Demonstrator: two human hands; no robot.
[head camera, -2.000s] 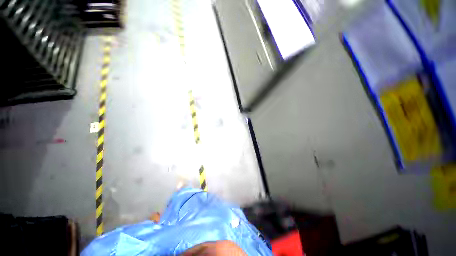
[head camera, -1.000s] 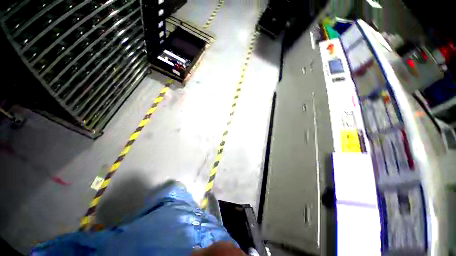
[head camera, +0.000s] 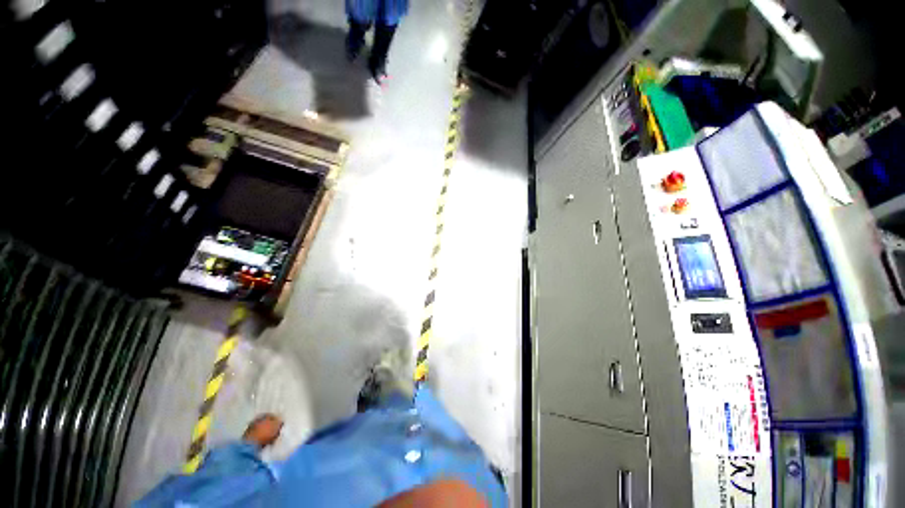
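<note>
My left hand (head camera: 263, 430) is small and blurred at the end of a blue sleeve, low left of centre over the grey floor. No object shows in it, and its finger pose is unclear. My right hand is not identifiable. A blurred skin-coloured shape is cut off by the bottom edge, and I cannot tell what it is. My blue smock (head camera: 367, 451) fills the bottom centre. The nearest machine has grey cabinet doors (head camera: 585, 327) and a white control panel (head camera: 700, 347) with a small screen (head camera: 698, 266) and a red button (head camera: 674, 182).
Yellow-black tape (head camera: 433, 263) runs along the aisle floor. A wooden-edged pallet (head camera: 313, 223) with a black bin and boards or parts stands left. A rack with curved metal bars (head camera: 60, 387) is at lower left. A person in blue (head camera: 377, 25) stands at the top. A green item (head camera: 672, 117) lies on the machine.
The view has moved along the aisle. The pallet and control panel appear nearer, and a person has come into view. My left hand now shows more clearly. The black object by my right side has left view.
</note>
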